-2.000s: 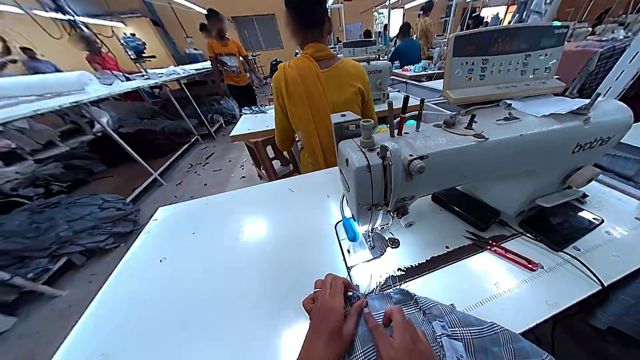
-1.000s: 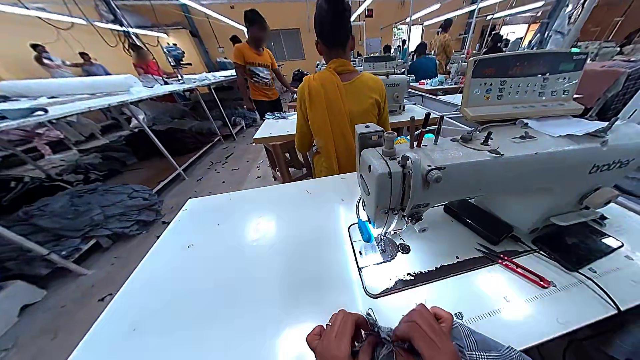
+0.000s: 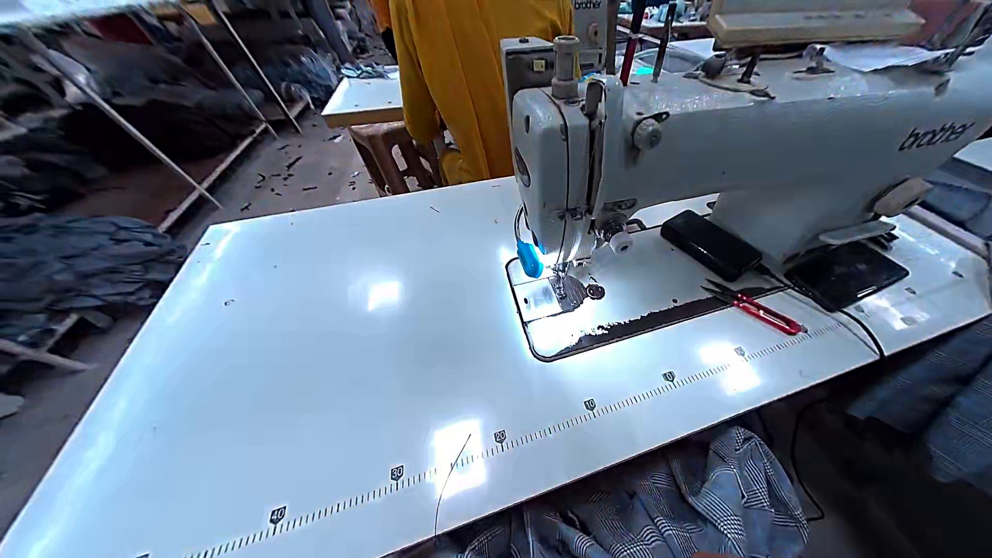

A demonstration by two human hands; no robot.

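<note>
A grey plaid cloth [image 3: 697, 488] lies bunched below the front edge of the white sewing table [image 3: 310, 349]. Only a sliver of skin shows at the bottom edge over the cloth; which hand it belongs to, and what it holds, cannot be told. The rest of both hands is out of view. A white Brother sewing machine [image 3: 697, 139] stands at the right, its lit presser foot [image 3: 562, 287] over the needle plate with no cloth under it. Red-handled thread snips [image 3: 763, 312] rest on the table to the right of the needle area. A loose thread [image 3: 449, 480] hangs near the front edge.
A black power bank or similar case [image 3: 711, 244] and a dark phone-like slab [image 3: 846, 275] lie by the machine, with a black cable trailing off the table. A person in yellow [image 3: 473, 85] is beyond the table. Piled grey cloth [image 3: 77, 271] lies at left.
Both hands have gone from the tabletop, and the plaid cloth they were holding is now below its front edge. The view has tilted down.
</note>
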